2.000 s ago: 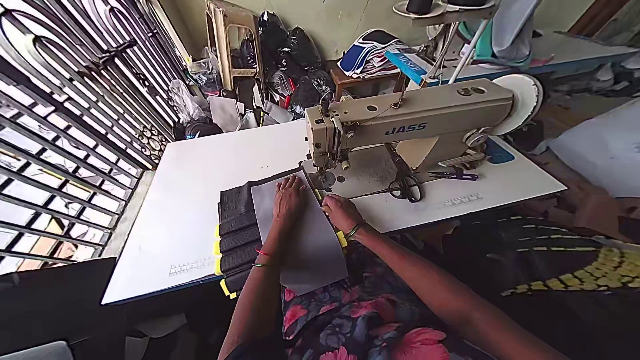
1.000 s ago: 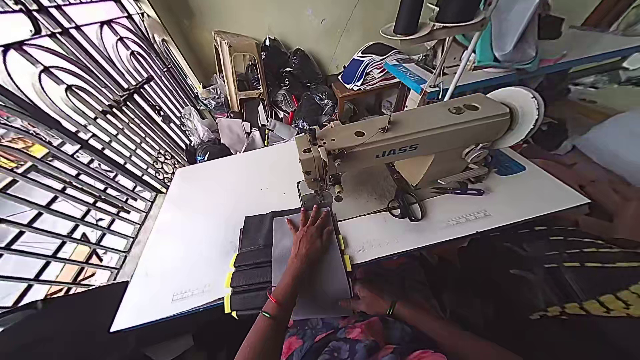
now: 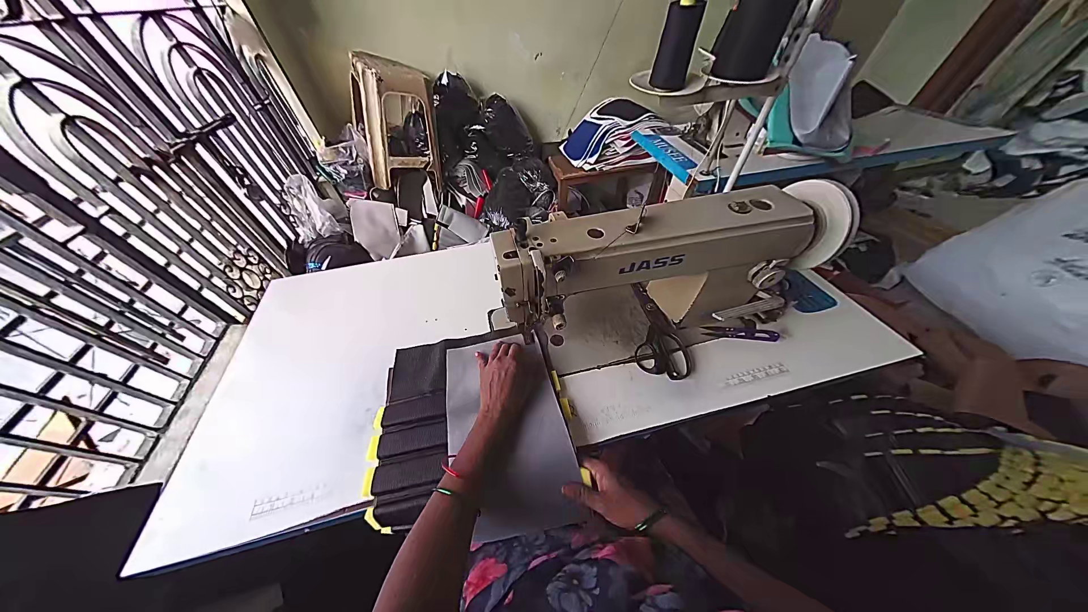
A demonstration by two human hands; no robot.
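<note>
A grey fabric sheet (image 3: 527, 476) lies over a black fabric panel (image 3: 416, 416) with ribbed pockets and yellow edging, at the front of a JASS sewing machine (image 3: 663, 246). My left hand (image 3: 501, 382) rests flat on the grey sheet just in front of the needle area, fingers apart. Lower right, my right hand (image 3: 616, 497) pinches the right edge of the layered fabric by a yellow tab. The far edge of the fabric reaches the presser foot, whose exact contact is hard to see.
Black-handled scissors (image 3: 665, 353) and a purple thread snipper (image 3: 739, 333) lie on the white machine table (image 3: 314, 374), right of the needle. Black thread cones (image 3: 677, 47) stand above. Behind are a plastic stool (image 3: 391, 119) and black bags; a metal grille (image 3: 127, 195) borders the left.
My right hand has moved from near the needle down to the lower right edge of the fabric. My left hand stays on the grey sheet. The view has shifted somewhat.
</note>
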